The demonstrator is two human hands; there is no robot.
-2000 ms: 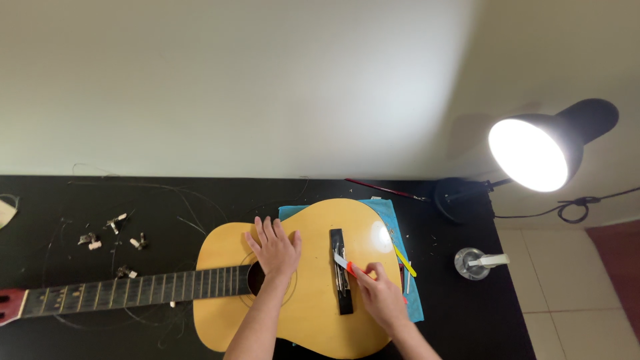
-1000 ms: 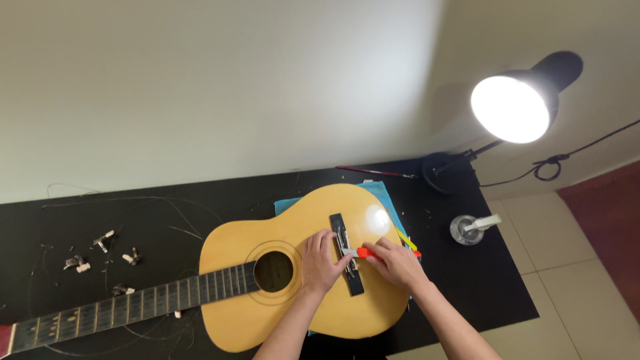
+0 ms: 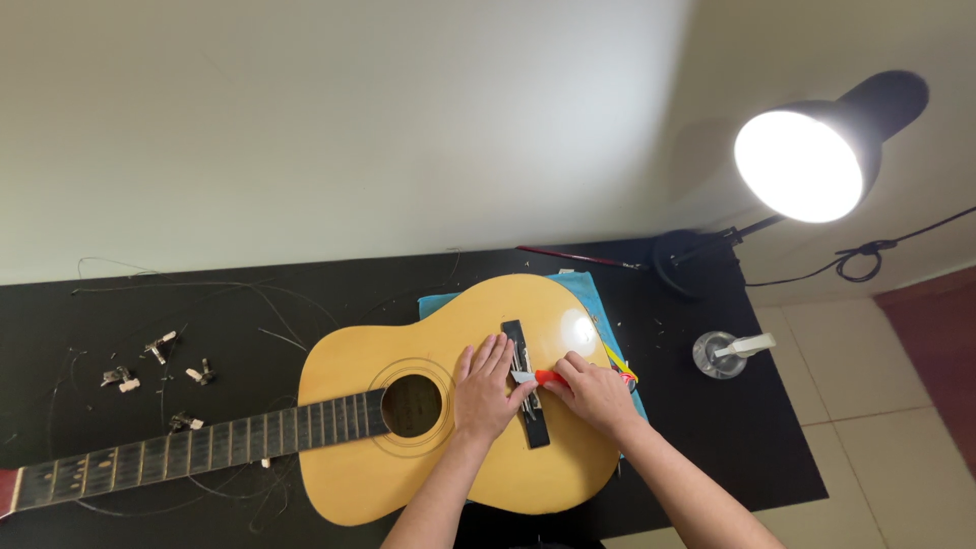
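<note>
An acoustic guitar (image 3: 343, 473) lies face up, its neck to the left, with no strings along the fretboard (image 3: 221, 447). My left hand (image 3: 485, 393) rests flat on the top beside the black bridge (image 3: 538, 427), its thumb reaching to a blade. In my right hand (image 3: 598, 393) is a knife with a red handle (image 3: 550, 377); its pale blade (image 3: 523, 377) lies over the middle of the bridge. Whitish, rough material shows along the bridge slot. A blue cloth (image 3: 583, 288) is under the guitar body.
A lit desk lamp (image 3: 801, 164) stands at the back right, near a thin red brush (image 3: 572, 255). A clear spray bottle (image 3: 720, 354) is at the right. Tuning machines (image 3: 158, 347) and loose strings (image 3: 252, 285) lie at the left. A yellow tool (image 3: 619, 361) shows beyond the guitar's lower edge.
My left hand has moved from near the soundhole to beside the bridge. The knife stays in my right hand at the bridge.
</note>
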